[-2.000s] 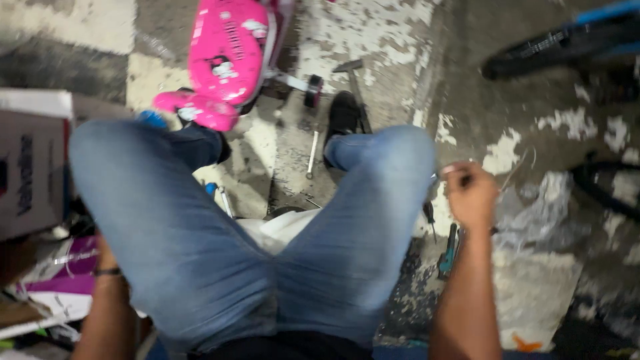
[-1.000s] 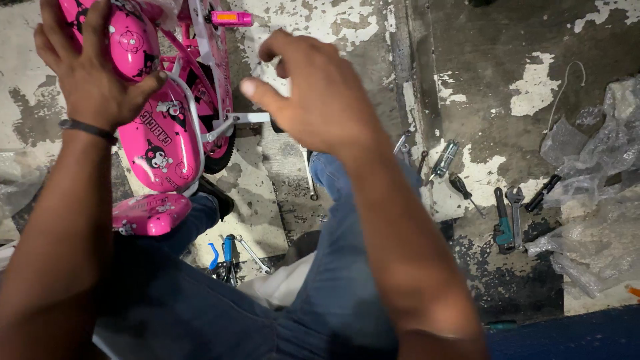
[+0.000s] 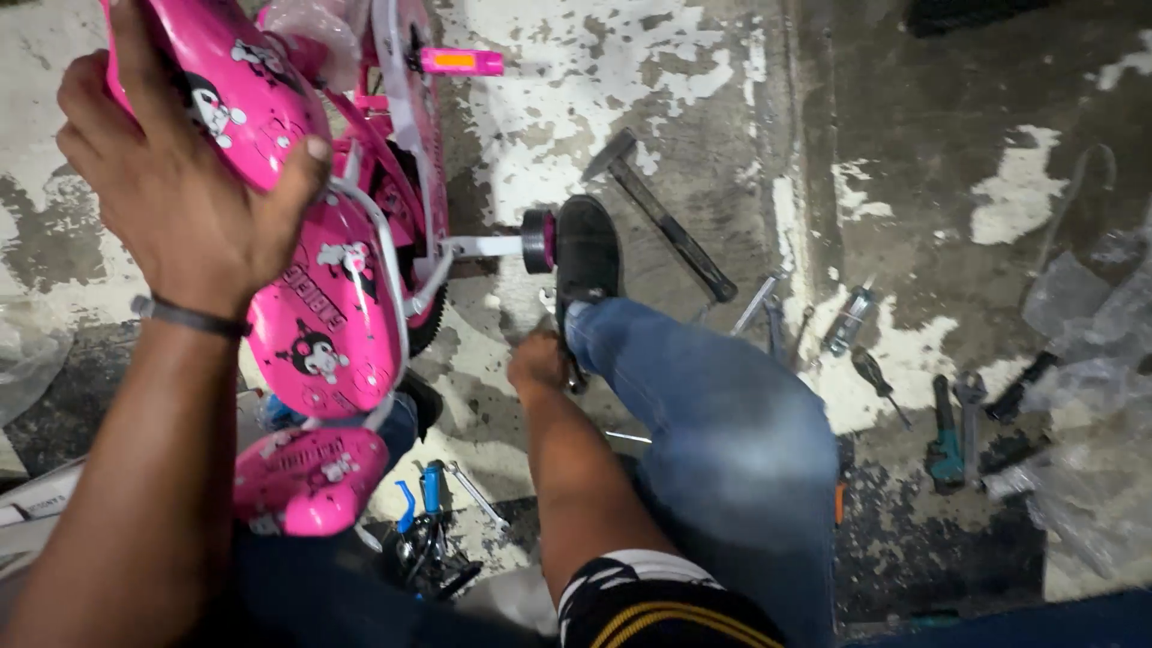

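Note:
A pink child's bicycle with printed cartoon figures stands at the left. My left hand [image 3: 184,189] rests with spread fingers on its pink seat [image 3: 243,90], thumb over the edge. Behind the seat lies a pink printed panel [image 3: 328,333], and a smaller pink pad [image 3: 310,477] is nearer me. A training wheel [image 3: 538,241] on a white bracket touches or nearly touches my black shoe [image 3: 587,247]. My right hand [image 3: 540,360] is low beside that shoe, closed around a metal wrench [image 3: 576,376], whose ends show past the fingers.
A hammer [image 3: 666,220] lies beyond my shoe. On the floor at right are a screwdriver [image 3: 871,373], an adjustable wrench [image 3: 969,423], a teal-handled tool [image 3: 944,441] and clear plastic wrap [image 3: 1102,360]. Blue-handled tools [image 3: 432,490] and a combination wrench [image 3: 477,495] lie between my legs.
My left hand has come onto the bicycle seat. My right hand, raised and without a tool a second ago, has dropped to the floor beside my shoe and taken hold of a wrench.

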